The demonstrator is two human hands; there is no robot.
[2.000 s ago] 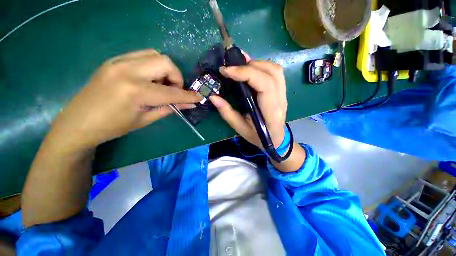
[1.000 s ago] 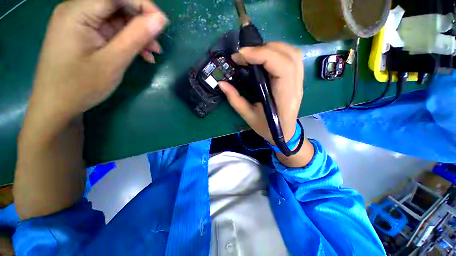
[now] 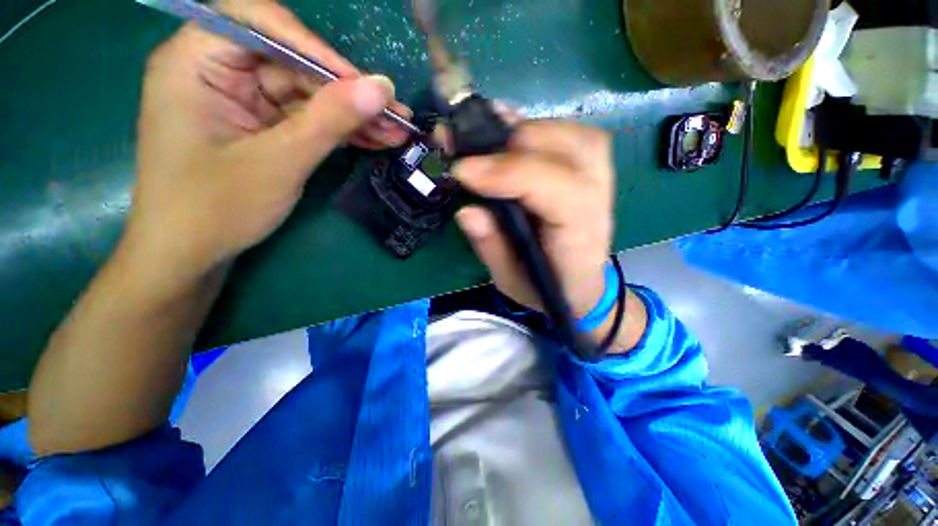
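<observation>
A dark rounded housing (image 3: 420,183) with white patches inside sits on a black fixture (image 3: 399,234) on the green mat. My left hand (image 3: 247,123) holds thin silver-grey tweezers (image 3: 283,51), whose pointed end is at the housing's upper edge. My right hand (image 3: 555,195) holds the black soldering iron (image 3: 525,241) across the housing's right side. The iron's metal tip points up and away from the housing and is blurred. The right fingers hide part of the housing.
A second dark housing (image 3: 694,141) lies apart on the mat. Beyond it are a brown round pot (image 3: 679,46), a yellow tray (image 3: 797,128) with black and pale items, and black cables (image 3: 745,175). Another person's blue sleeve (image 3: 823,241) lies at the right bench edge. Pale specks dot the mat.
My left hand, away from the housing a second ago, has come back to it, with the tweezers now pointing into it. My right hand and the iron have shifted slightly left, the iron's tip lower.
</observation>
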